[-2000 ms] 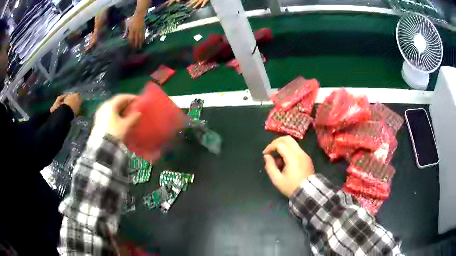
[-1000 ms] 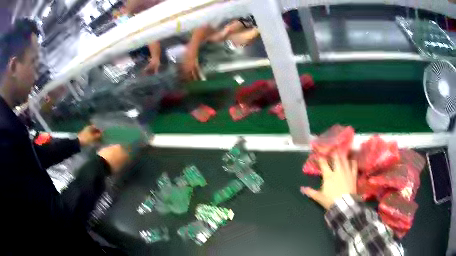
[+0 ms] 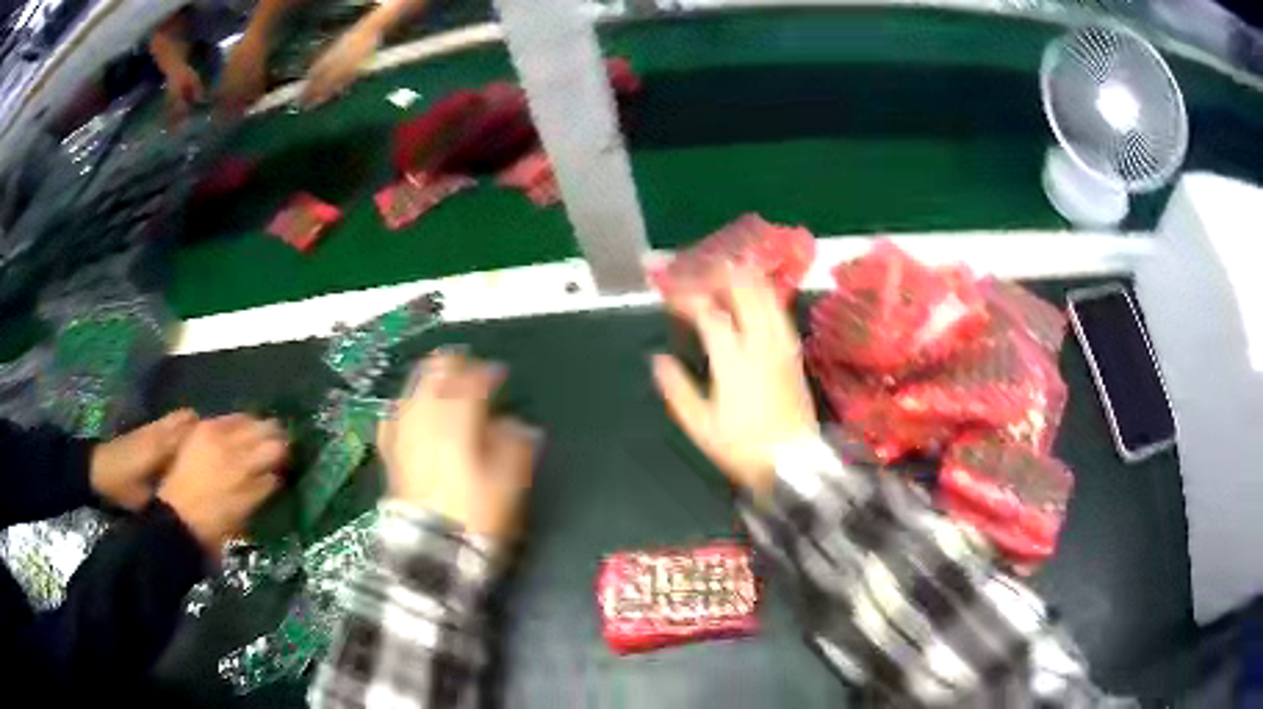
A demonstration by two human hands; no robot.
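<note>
My right hand lies with spread fingers on a red bagged circuit board at the white rail. My left hand is blurred, beside the loose green circuit boards; whether it holds anything cannot be told. A single red bagged board lies flat on the dark mat at the front centre, touched by neither hand. A heap of red bagged boards lies to the right of my right hand.
A neighbouring person's hands are at the left, close to the boards. A white post rises from the rail. Red bags lie on the green belt. A phone, fan and white box stand right.
My left hand is back in view near the boards. A single bagged board now shows at front centre. The view has shifted, and the neighbour's hands are closer to the loose boards.
</note>
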